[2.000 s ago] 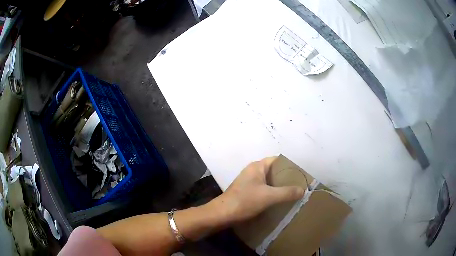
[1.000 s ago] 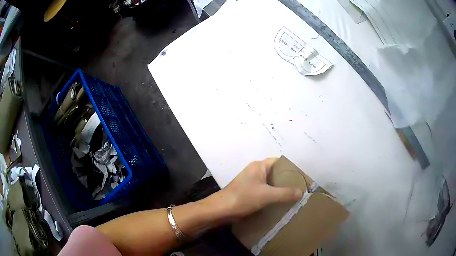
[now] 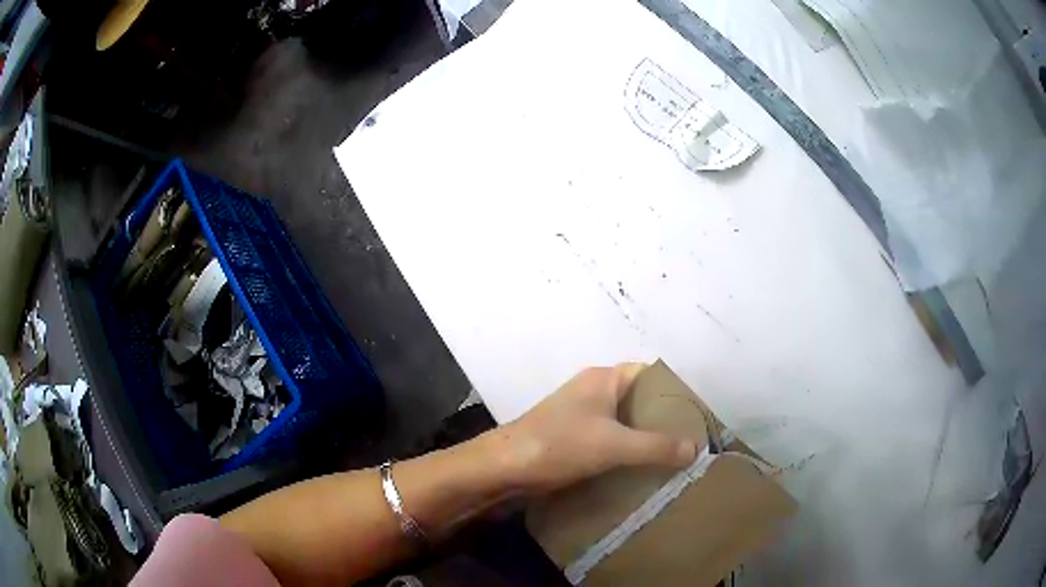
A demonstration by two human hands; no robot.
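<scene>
My left hand [image 3: 585, 441], bare with a bracelet at the wrist, grips a brown card [image 3: 711, 527] at the lower middle, thumb on top near the tape. A white tape strip [image 3: 637, 514] with ragged edges runs across the card. Faint curved lines show on the card, and a slit or cut shows at its right edge near the tape's end. The card is tilted over the near part of the white table sheet [image 3: 516, 229]. My right hand is not in view. A small dark bit shows below the card at the picture's edge, too small to name.
A white paper pattern [image 3: 692, 117] lies on the sheet. A long grey steel rule [image 3: 791, 115] lies beyond it, with crumpled white paper [image 3: 935, 206] further right. A blue crate [image 3: 287, 310] of scraps stands at left, beside a bench edge with cloth and scraps [image 3: 52, 482].
The brown card in my left hand has shifted and tilted slightly. The line of the cut at its right edge looks a little more open than one second ago.
</scene>
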